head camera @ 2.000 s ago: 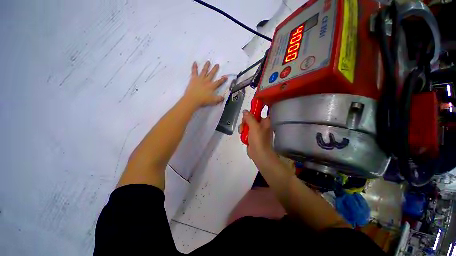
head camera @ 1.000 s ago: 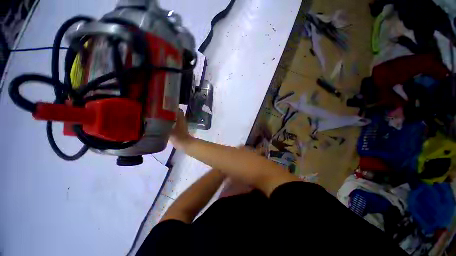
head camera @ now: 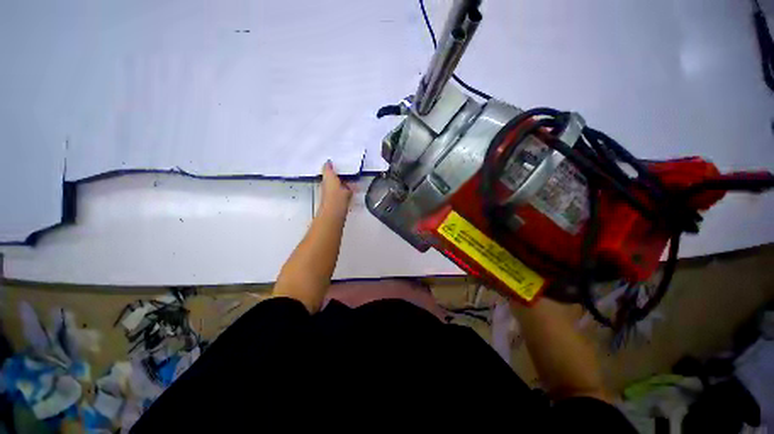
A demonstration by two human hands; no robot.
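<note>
The cutting machine (head camera: 518, 195), with silver and red body, yellow strip and looped black cord, is right of centre, seen from above. Its base and blade are hidden. The white-topped fabric lay (head camera: 212, 102) has a stepped dark front edge. My left hand (head camera: 336, 183) is at that edge, left of the machine, small and blurred; its grip cannot be made out. My right forearm (head camera: 556, 339) runs up under the motor, which hides my right hand.
The white table (head camera: 187, 237) shows in front of the lay. Metal tubes (head camera: 445, 63) rise beyond the motor, and a thin black cord (head camera: 467, 85) lies behind it. Scraps (head camera: 157, 326) and cloth piles (head camera: 51, 381) litter the brown floor along the bottom.
The view has turned towards the table's front edge. The machine now appears right of centre instead of upper left. My left hand now shows at the lay edge; my right hand has gone behind the motor.
</note>
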